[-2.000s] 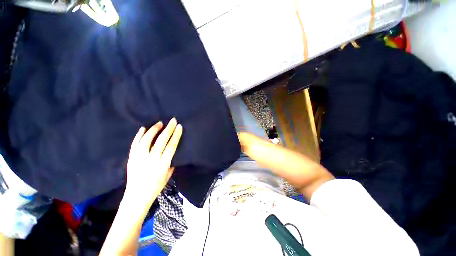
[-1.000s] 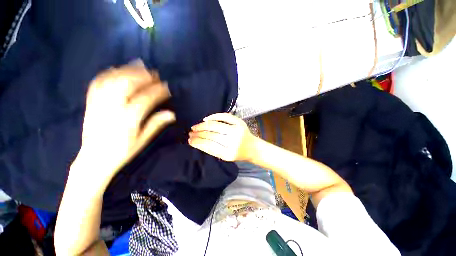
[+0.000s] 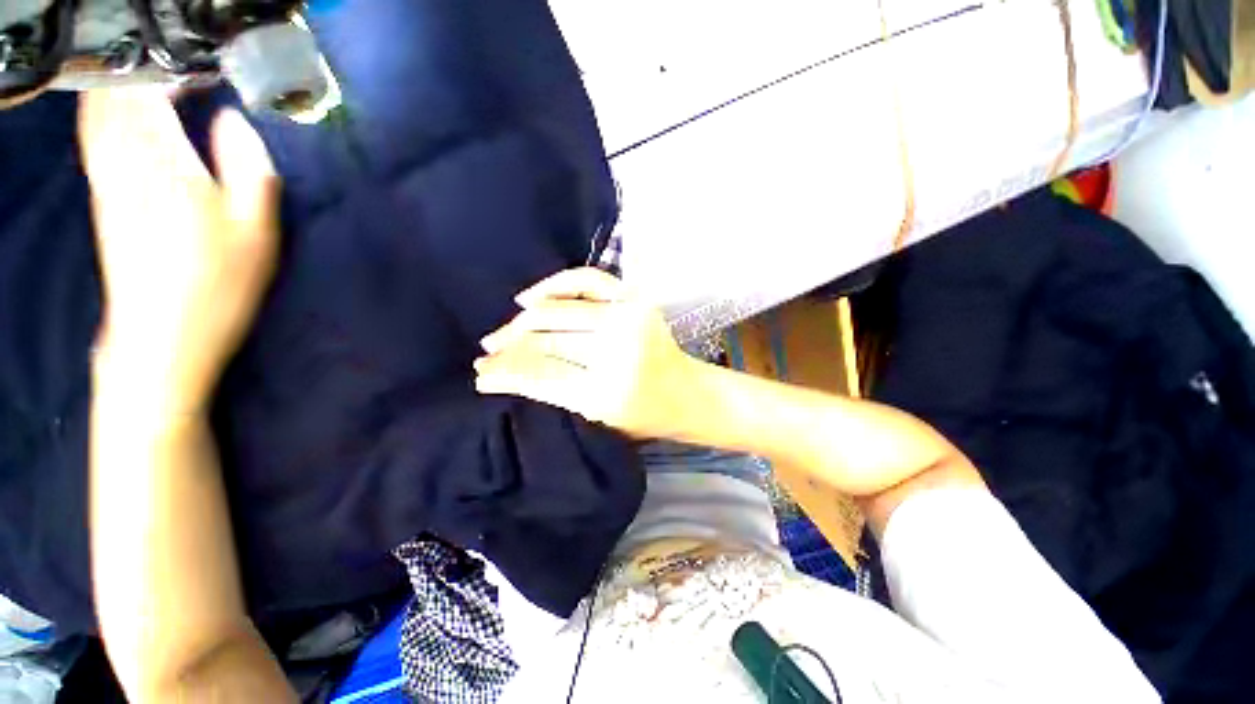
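A large dark navy garment body (image 3: 399, 275) covers the machine table and drapes over the lap. The sewing machine head (image 3: 269, 62) shows at the top left, cut off by the edge. My left hand (image 3: 179, 206) lies on the cloth just below and left of the head; its fingertips are hidden behind the machine. My right hand (image 3: 585, 351) rests on the cloth near its right edge, fingers bent together; whether it pinches cloth is unclear. A checked lining (image 3: 454, 626) hangs from the lower edge over the lap.
The white table (image 3: 771, 124) extends to the right, with thin tan bands across it. A dark heap of garment pieces (image 3: 1060, 399) lies at the right. A cardboard piece (image 3: 812, 358) stands below the table edge. A dark green object (image 3: 774, 667) lies against the wearer's shirt.
My left hand has moved up and left to beside the machine head. My right hand came from off the cloth's right edge onto the cloth and has stayed there. More of the machine head shows.
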